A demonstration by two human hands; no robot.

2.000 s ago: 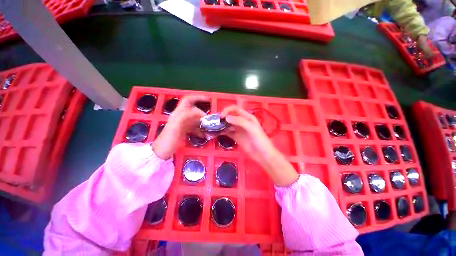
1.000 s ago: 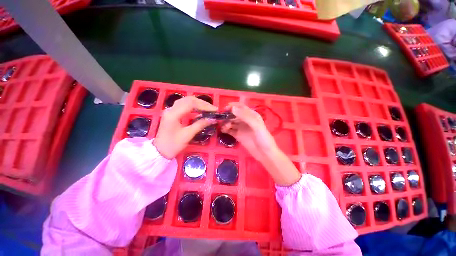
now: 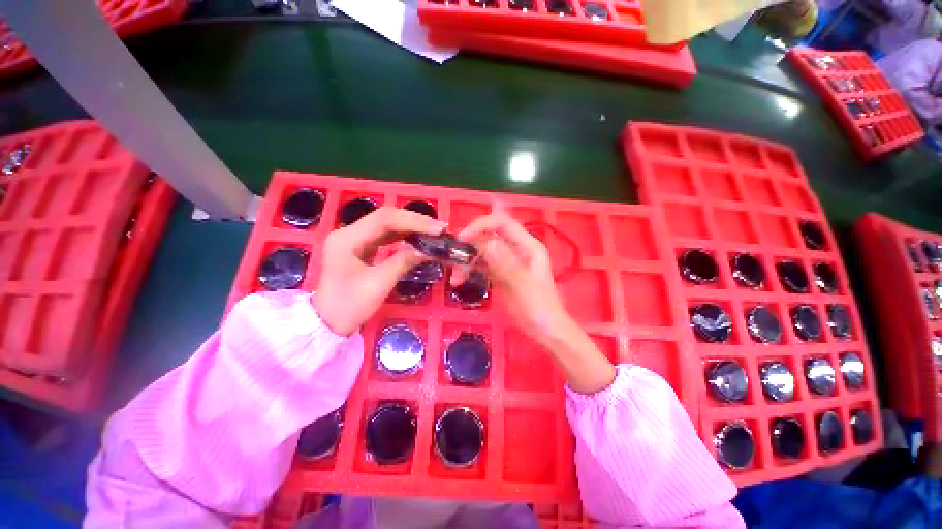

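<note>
A round dark watch case (image 3: 444,248) with a shiny rim is held tilted, nearly edge-on, above the main red tray (image 3: 532,455). My left hand (image 3: 362,267) grips its left side between thumb and fingers. My right hand (image 3: 516,271) has its fingertips at the case's right edge. The tray's left part holds several glossy black discs in square pockets, one reflecting white (image 3: 400,350). The pockets on its right part are empty. A thin red loop (image 3: 571,251) lies over some of these. My hands hide some pockets.
A second red tray (image 3: 713,186) with discs adjoins at the right. Stacked red trays (image 3: 52,258) lie at the left, below a slanting grey post (image 3: 134,114). More trays (image 3: 578,57) and a white paper (image 3: 398,26) lie across the green bench (image 3: 413,114). Another person's sleeve (image 3: 914,67) shows top right.
The case was shown with its shiny face up, then edge-on, and is now tilted down to the right. The other person's hand at top right has left its tray.
</note>
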